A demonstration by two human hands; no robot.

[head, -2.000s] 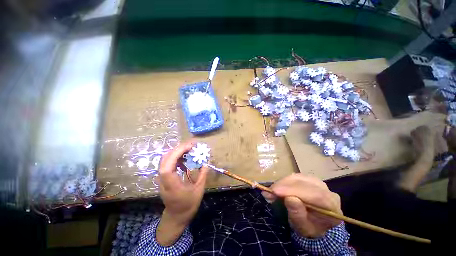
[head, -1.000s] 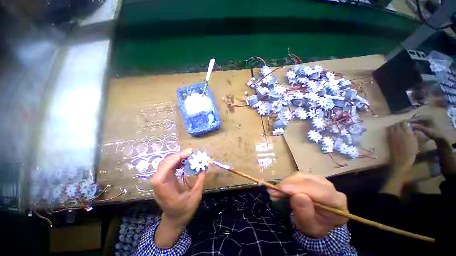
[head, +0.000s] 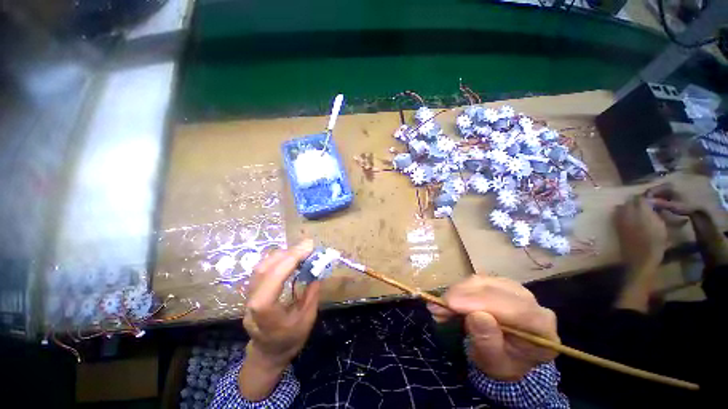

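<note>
My left hand [head: 279,307] holds a small motor [head: 314,268] between thumb and fingers, its white toothed wheel tilted to the right. My right hand [head: 501,319] holds a long tan brush [head: 391,281] like a pen. The brush's pale tip is at the wheel's right side; whether it touches cannot be told. A blue tub [head: 306,206] with white paste [head: 316,168] lies beyond, and a white-handled spatula [head: 335,112] leans in it. A large heap of motors [head: 511,164] with thin leads lies to the right.
A clear blister tray [head: 239,240] lies left of the tub. More motors [head: 120,303] sit at the white strip's near end. A box of round parts [head: 209,371] is below the bench edge. A black device [head: 638,132] and another person's hands [head: 646,228] are at right.
The motor in my left hand has turned so its wheel shows more edge-on. The brush has stayed near the wheel. The other person's hands have moved in from the right and meet near the black device.
</note>
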